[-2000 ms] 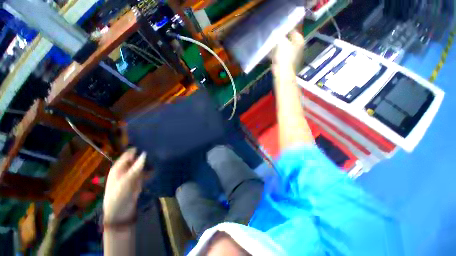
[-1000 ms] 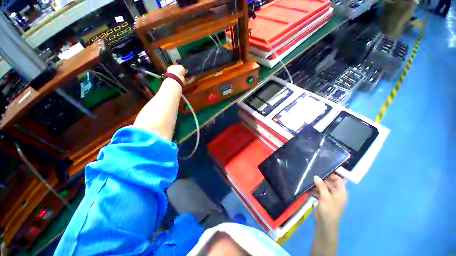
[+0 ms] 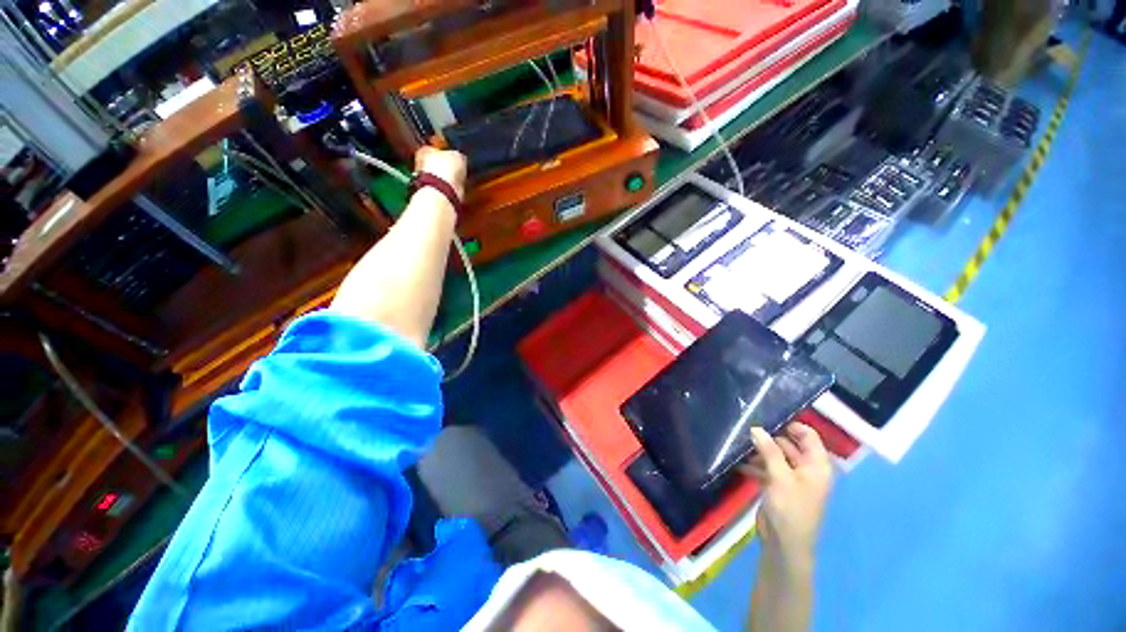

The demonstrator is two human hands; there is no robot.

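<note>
My right hand [image 3: 793,482] grips the lower right edge of a glossy black tablet assembly [image 3: 722,401], held tilted above the red-lined foam tray [image 3: 611,377] and partly over the white tray. My left hand [image 3: 441,167] reaches to the left front of the orange-brown press [image 3: 494,204]. Its fingers are mostly hidden, so I cannot tell whether they hold anything. A dark flat tablet assembly [image 3: 529,131] lies inside that press. Another dark tablet [image 3: 673,496] lies in the red tray, partly under the held one.
The white foam tray [image 3: 911,435] holds several tablet units. Red and white trays [image 3: 729,62] are stacked on the green bench. A second press [image 3: 229,296] stands at left. A pale hose [image 3: 474,296] loops before the presses. Clear plastic trays [image 3: 864,185] lie beyond.
My right hand first held a tablet up near the bench, then lowered it over the trays and shifted it slightly left. My left hand moved from near my knees to the press and has stayed there.
</note>
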